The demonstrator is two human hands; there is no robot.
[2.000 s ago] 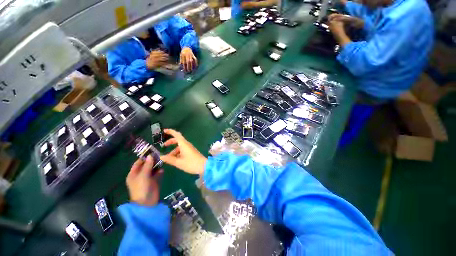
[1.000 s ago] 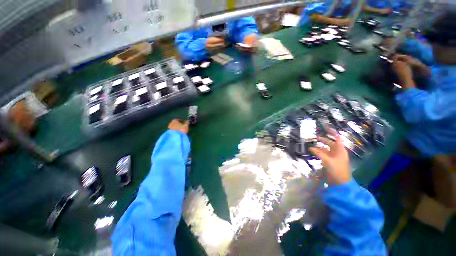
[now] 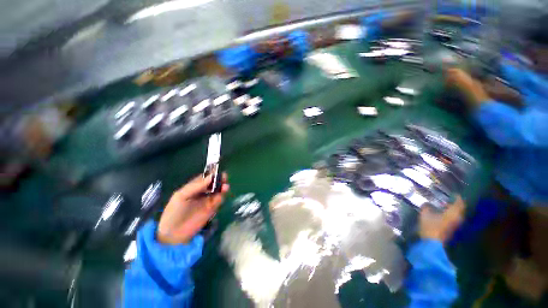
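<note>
The view is blurred. My left hand [image 3: 191,207] is shut on a slim handset [image 3: 213,157], which stands up from the fingertips with its pale face showing. My right hand [image 3: 441,221] is at the near right edge of the clear tray of dark handsets [image 3: 384,157]; blur hides whether it grips one. The release liner strip [image 3: 249,258] and shiny crumpled film [image 3: 324,234] lie on the green mat between my hands.
A compartment tray [image 3: 174,114] of black-and-white units stands at the far left. White-topped pieces [image 3: 312,112] lie along the middle of the bench. Two handsets [image 3: 110,209] lie at left. Other workers in blue sleeves [image 3: 511,123] are across and at right.
My left hand has drawn back toward me and now holds a handset up. My right hand has moved right and nearer, to the tray's near right edge.
</note>
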